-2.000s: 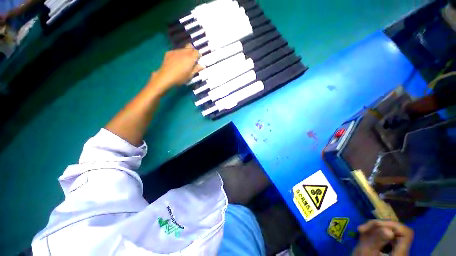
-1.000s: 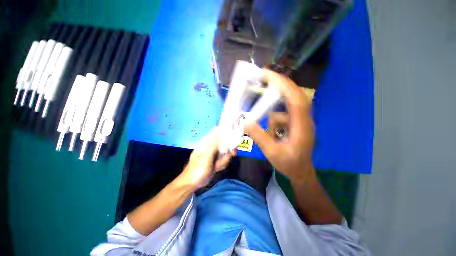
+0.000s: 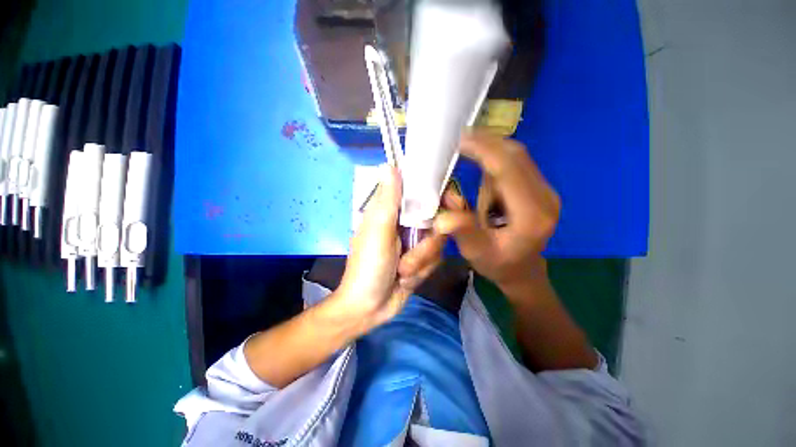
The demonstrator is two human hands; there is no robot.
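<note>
A white stick unit (image 3: 445, 96) stands up toward the camera in front of me, its wide white part large and partly blurred. A narrow white leg (image 3: 381, 96) splays off to its left. My left hand (image 3: 375, 253) grips the unit's lower end, where a short silver rod shows between the fingers. My right hand (image 3: 502, 209) is at the right side of the lower end, thumb and fingertips close to the joint. A small dark thing (image 3: 497, 212) shows in the curl of my right hand; I cannot tell what it is.
A dark machine (image 3: 345, 79) with a yellow strip (image 3: 504, 116) stands on the blue table (image 3: 253, 113) behind the unit. To the left, a black ribbed foam tray (image 3: 161, 113) holds several white units (image 3: 137, 196) on the green bench (image 3: 148, 367). A warning label is partly covered by my hands.
The view has shifted slightly to the right. The unit has turned more upright, with a narrow leg now spread left and the wide part facing the camera. My right hand has moved to its lower end.
</note>
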